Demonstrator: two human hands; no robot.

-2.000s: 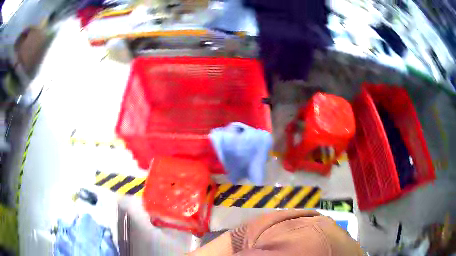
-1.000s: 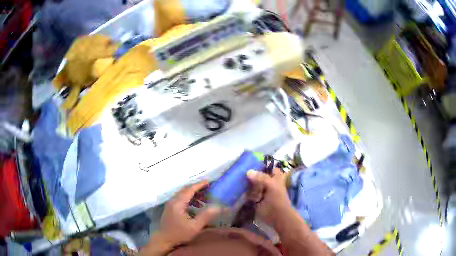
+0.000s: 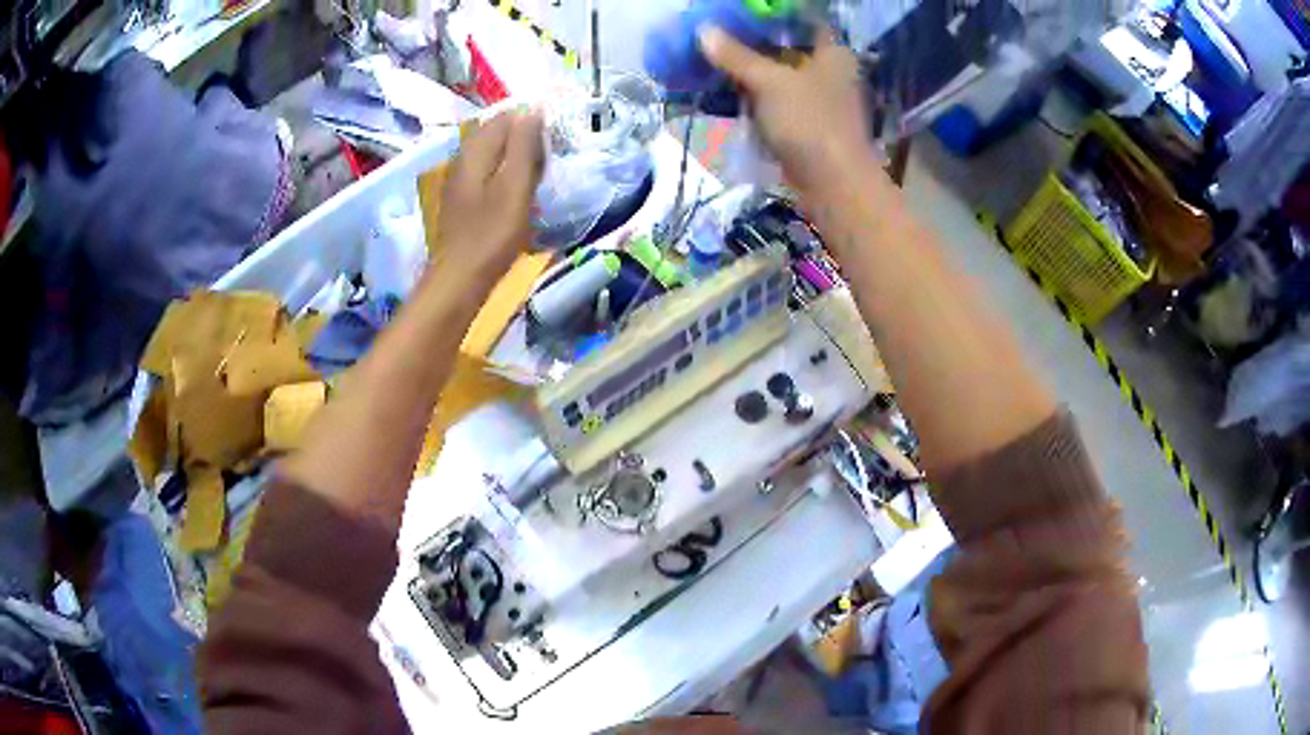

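Observation:
My right hand [image 3: 805, 108] is raised beyond the machine at the top and holds the blue thread cone [image 3: 693, 46], blurred, with a green end. My left hand [image 3: 493, 194] is raised beyond the machine, left of the cone, its fingertips drawn together; whether it pinches thread cannot be seen. The white sewing machine [image 3: 747, 503] lies below and between my forearms, with its button panel [image 3: 668, 359] on top.
Mustard cut pieces [image 3: 216, 381] lie left of the machine. A pale cylinder [image 3: 572, 287] with a green end lies behind the panel. Blue cut pieces [image 3: 908, 653] are at the lower right. A yellow basket [image 3: 1080, 247] stands on the floor at the right.
Both hands have moved from the table's front edge up and beyond the machine. The blue cone has gone up with my right hand; my left hand is now apart from it.

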